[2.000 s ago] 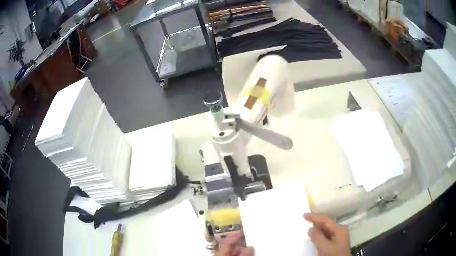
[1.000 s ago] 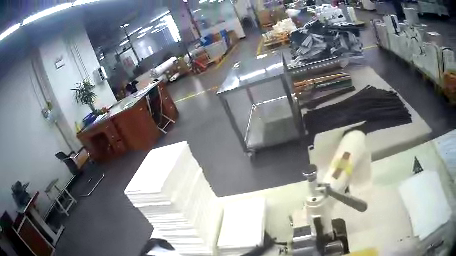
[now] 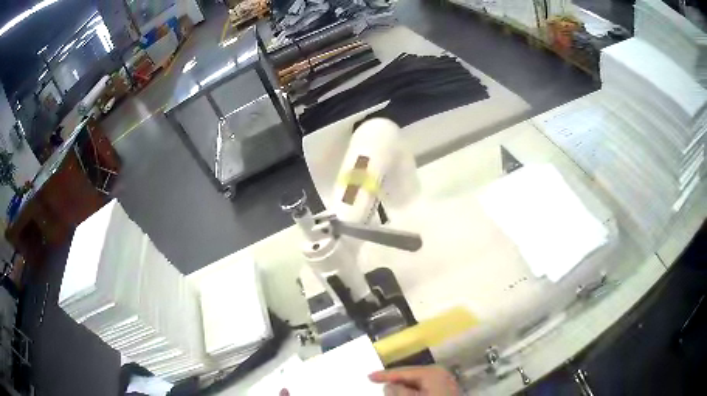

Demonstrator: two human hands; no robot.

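Observation:
A white sheet (image 3: 341,373) lies at the bottom of the view, in front of the machine's metal feed area (image 3: 339,328) and left of the yellow strip (image 3: 426,334). My right hand (image 3: 419,380) is at the sheet's right edge, with an extended finger on it; its lower part is cut off. Only a fingertip of my left hand (image 3: 284,392) shows on the white sheets at the bottom edge. Another white sheet (image 3: 271,379) lies partly under or beside the first, to the left. The machine's grey lever (image 3: 380,234) points right.
A tall white stack (image 3: 128,298) and a lower stack (image 3: 232,309) stand at left, with a black strip (image 3: 256,362) around their base. White sheets (image 3: 550,220) lie on the machine cover. Tall stacks (image 3: 659,108) stand at right. A metal trolley (image 3: 225,93) stands behind the table.
The view has swung up and left, then back down; both hands show again, cut off. Compared with two seconds ago, the front sheet lies farther left and more of the yellow strip shows.

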